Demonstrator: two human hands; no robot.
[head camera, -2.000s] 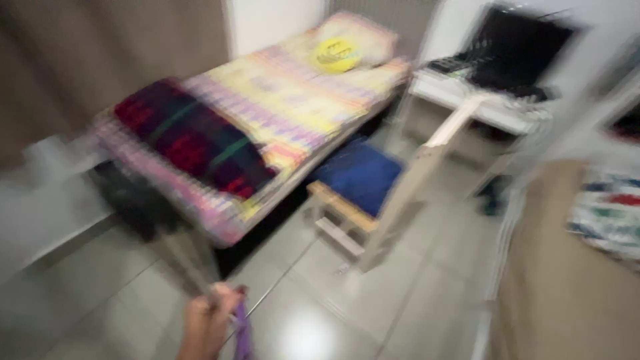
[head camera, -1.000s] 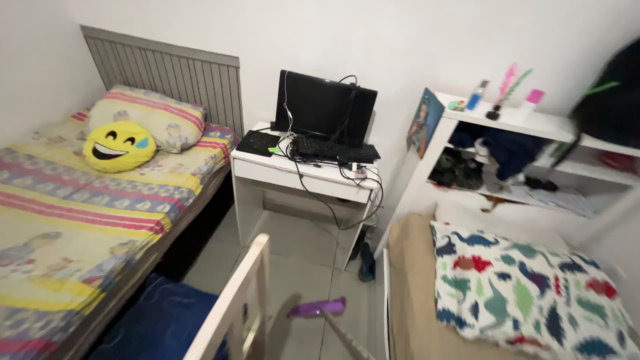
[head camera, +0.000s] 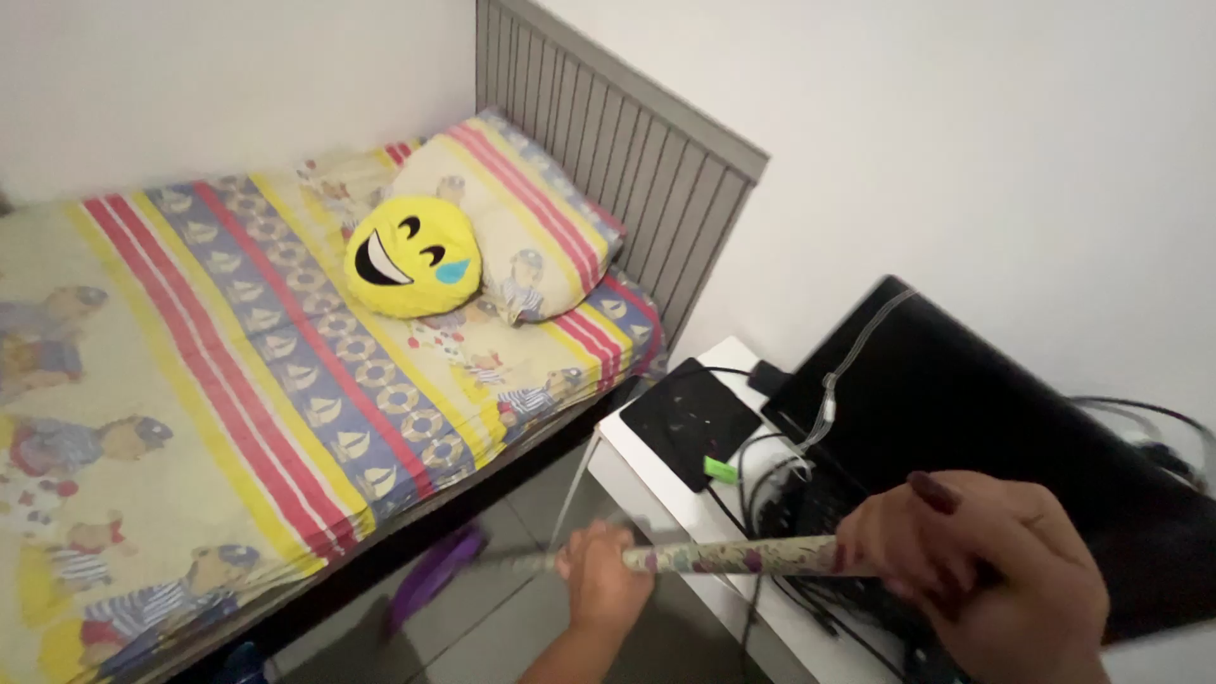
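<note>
My right hand (head camera: 988, 560), at the lower right, is closed around the upper end of a patterned pole (head camera: 741, 557), in front of the desk and monitor. Lower on the same pole, my left hand (head camera: 608, 579) grips it over the floor between bed and desk. At the pole's far end a purple head (head camera: 435, 575), probably of a broom or mop, lies low by the bed's side, blurred by motion. Its bristles or cloth cannot be made out.
A bed (head camera: 256, 380) with a printed sheet, a pillow (head camera: 532, 218) and a yellow smiley cushion (head camera: 414, 256) fills the left. The white desk (head camera: 655, 484) carries a black monitor (head camera: 1007, 427), a black pad (head camera: 691, 418) and loose cables hanging near the pole. Grey floor tiles (head camera: 532, 608) show between them.
The view has swung left, closer to the bed and desk. The purple head, on the floor right of the chair one second ago, is now beside the bed. Both hands have come into view.
</note>
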